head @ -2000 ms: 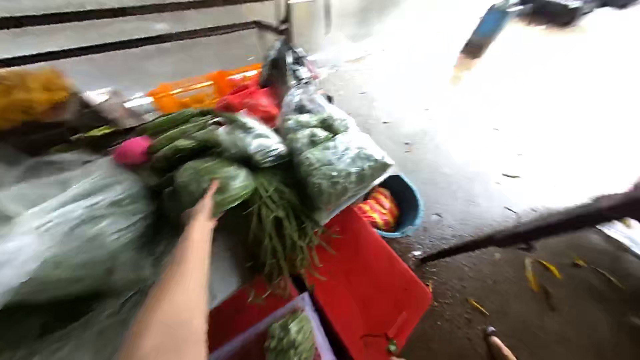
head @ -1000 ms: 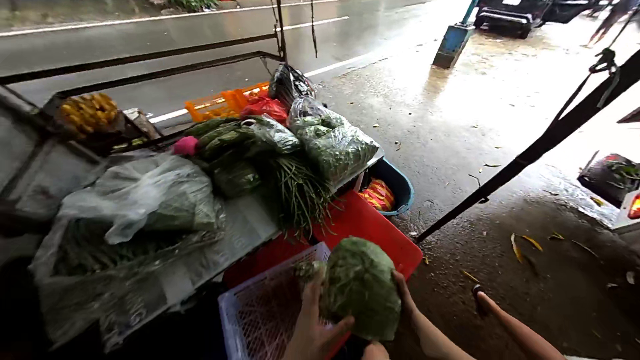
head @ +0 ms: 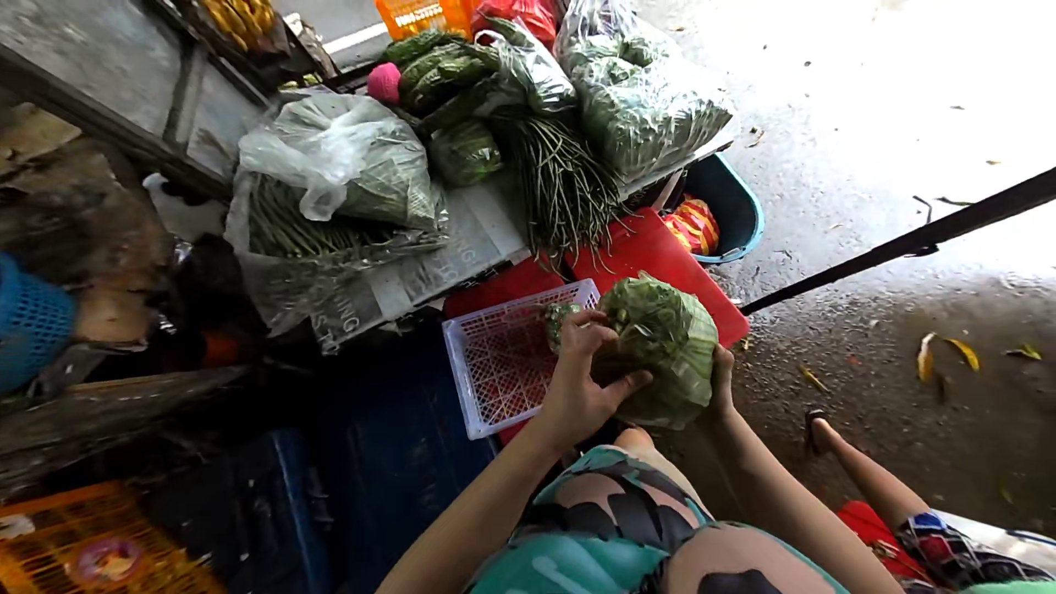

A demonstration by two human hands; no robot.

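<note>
A plastic bag of leafy green vegetables (head: 672, 351) rests between my hands above my lap. My right hand (head: 719, 381) grips its right side. At its upper left, my left hand (head: 590, 371) touches the bag with bent fingers; whether it pinches the plastic is unclear. Just left of that hand is a white plastic crate (head: 503, 363) with a small bag of greens (head: 561, 320) at its right end. The crate stands by a red plastic surface (head: 660, 264). Long beans (head: 561, 177) hang over the stall edge beyond it.
Bagged vegetables (head: 346, 173), bitter gourds (head: 441, 70) and another bag of greens (head: 643, 103) lie on the stall. A blue tub (head: 747, 223) stands behind the red surface. A dark pole (head: 899, 243) slants at right, near another person's leg (head: 874, 478).
Two seconds ago my left arm reached toward the greens on the stall; one second ago both hands were at the bag. The view has tilted downward since.
</note>
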